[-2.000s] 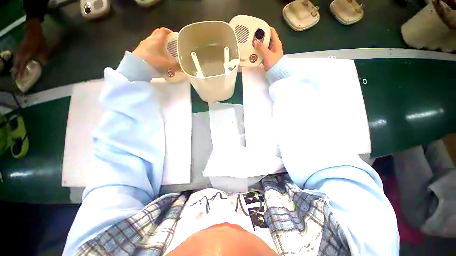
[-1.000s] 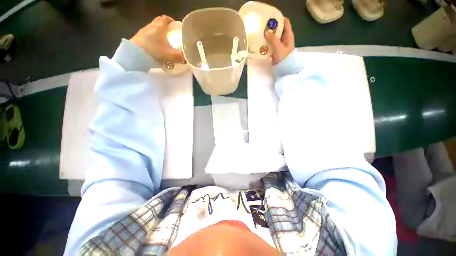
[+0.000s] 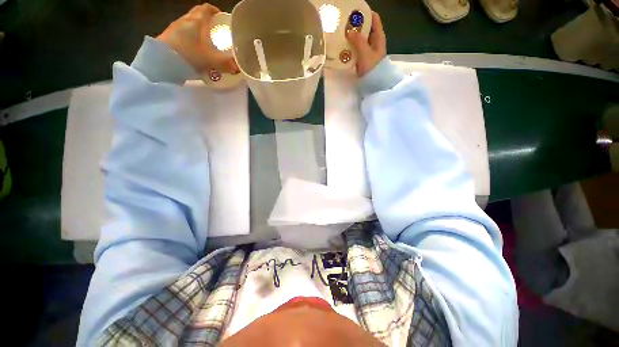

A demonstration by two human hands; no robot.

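A beige open tub (image 3: 286,98) stands at the bench's near edge, with two slim white posts (image 3: 262,57) inside. My left hand (image 3: 193,37) holds a beige appliance head (image 3: 224,76) against the tub's left side; a bright glowing patch and a ringed spot show on it. My right hand (image 3: 370,46) holds another head (image 3: 336,42) against the tub's right side, fingers by its dark blue round spot; a bright patch and ringed spot show too. The tub's upper rim is cut by the frame's top edge.
White mats (image 3: 159,152) lie either side of the tub on the green bench (image 3: 536,135). A crumpled white sheet (image 3: 319,202) lies near my lap. Two upturned heads (image 3: 446,8) are at the top right, beside another beige tub (image 3: 577,37). A person's grey clothing (image 3: 590,278) shows lower right.
The tub and both hands sit higher in the view. Bright patches now show on both heads where dotted grilles were visible. The other person's hand at the left is out of view.
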